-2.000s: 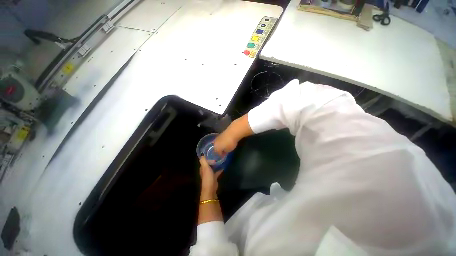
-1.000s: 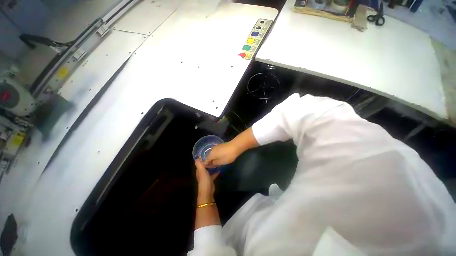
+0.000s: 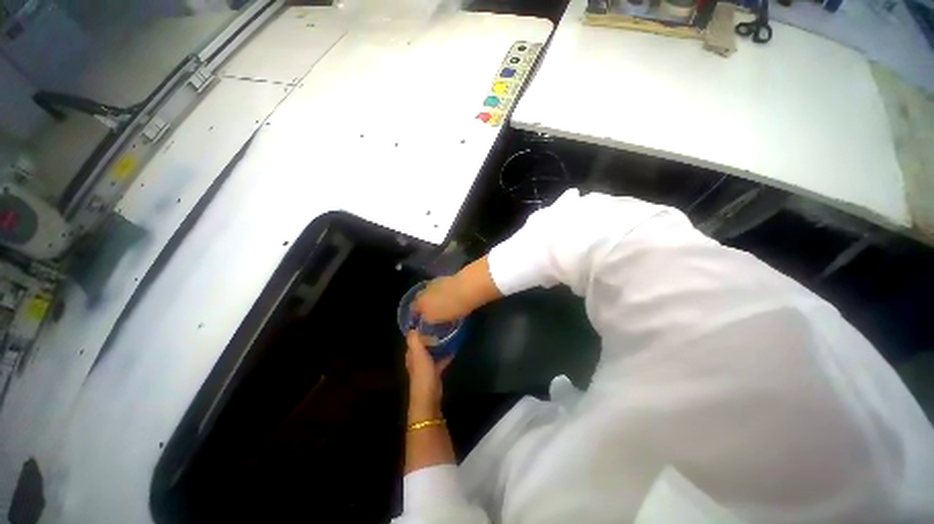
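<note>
A round bluish plastic tub (image 3: 406,310) is held open side up over the dark opening at my lap, in the middle of the view. My left hand (image 3: 422,358), with a gold bracelet at the wrist, grips the tub from its lower side. A brighter blue part (image 3: 455,342) shows along its lower right; I cannot tell if it is a lid. My right hand (image 3: 442,299) reaches in over the rim from the upper right. Its fingertips are inside the tub and hidden, so I cannot tell what they hold.
The machine's white tabletop (image 3: 338,133) wraps around the black-edged opening. A coloured button strip (image 3: 502,87) lies on its edge. A white side table (image 3: 707,113) at upper right bears black scissors (image 3: 755,28) beside a wooden rack (image 3: 645,23). Machine parts (image 3: 31,220) stand at far left.
My right hand has shifted within the tub and now covers more of its upper rim. My left hand keeps its hold. The whole view has shifted slightly.
</note>
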